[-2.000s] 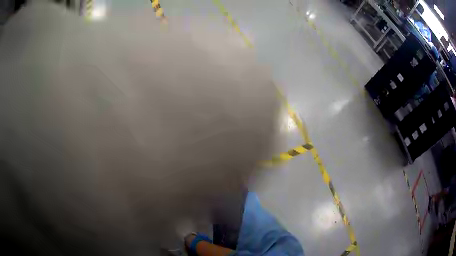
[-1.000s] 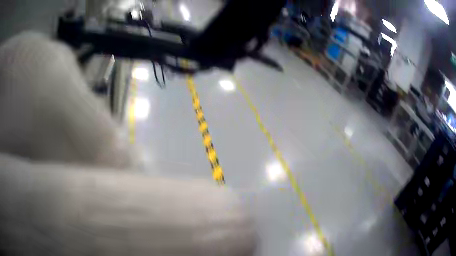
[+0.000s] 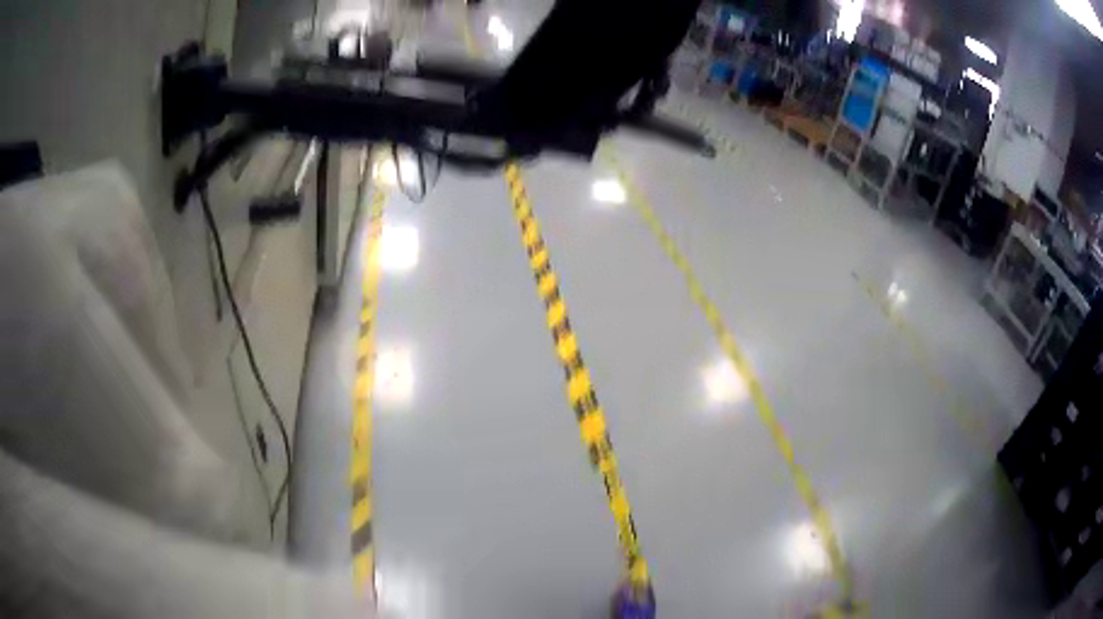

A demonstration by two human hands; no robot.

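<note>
A large, blurred whitish gloved hand, by its place my left hand [image 3: 115, 351], fills the left and lower-left part of the view, very close to the camera. Parts of it look like thick fingers, cut off by the left and bottom edges. Whether it holds anything cannot be told. My right hand is not in view. No tube or circuit board shows.
A black monitor arm [image 3: 363, 109] with a dark screen back [image 3: 593, 67] crosses the top. A pale machine side [image 3: 248, 363] with a hanging cable stands left. Yellow-black tape [image 3: 569, 351] runs along the shiny floor. A black rack [image 3: 1064, 460] stands right, with benches behind.
The blurred glove has shifted left and covers less of the view. The camera has turned, showing more machine side, and the strapped wrist and blue sleeve at the bottom are gone.
</note>
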